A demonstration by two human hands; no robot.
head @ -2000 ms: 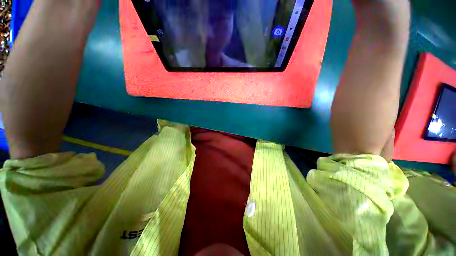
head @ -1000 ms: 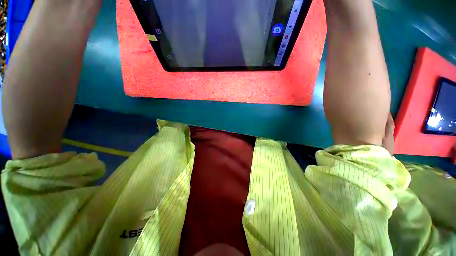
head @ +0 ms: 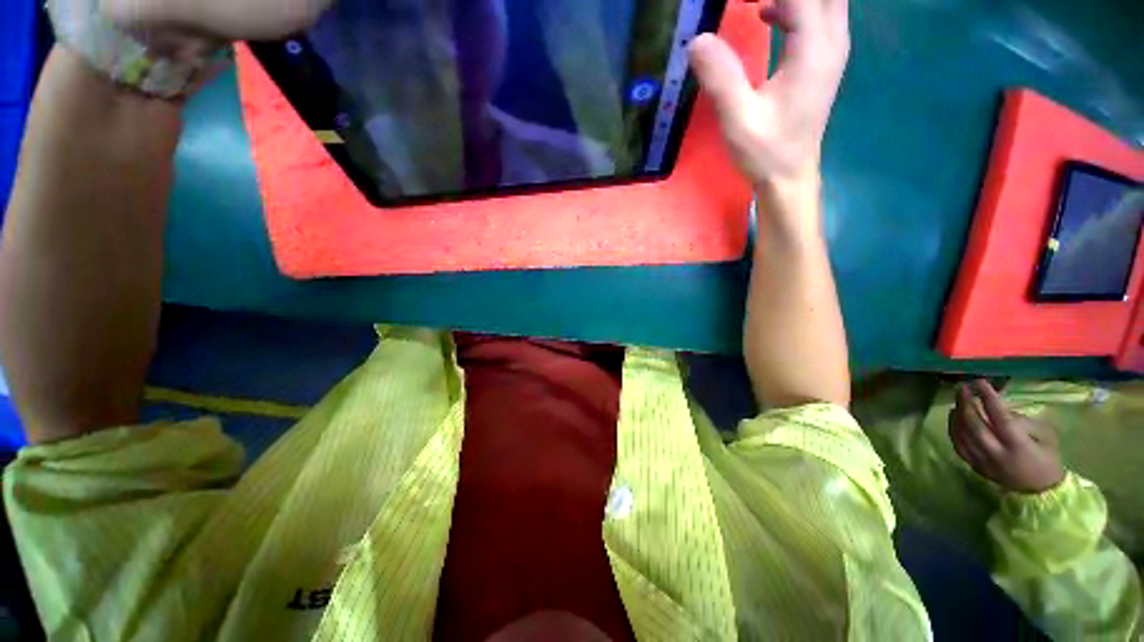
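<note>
The tablet lies screen side up on the orange-red foam pad, its far part cut off by the top edge. Its screen shows a dark, blurry camera view, with an icon strip along the right side. A small yellow tab sticks out at its left edge. My left hand is at the tablet's upper left, with its fingers cut off or hidden. My right hand is beside the tablet's right edge, thumb and fingers apart, seemingly empty; its fingertips are partly cut off.
A second tablet lies on another orange-red pad to the right on the green bench. Another person's hand and yellow sleeve are below that pad. A blue edge stands at the far left.
My hands have come into view from beyond the top edge, the right one now spread beside the tablet. The tablet sits slightly rotated. The neighbour's hand now shows below the right pad.
</note>
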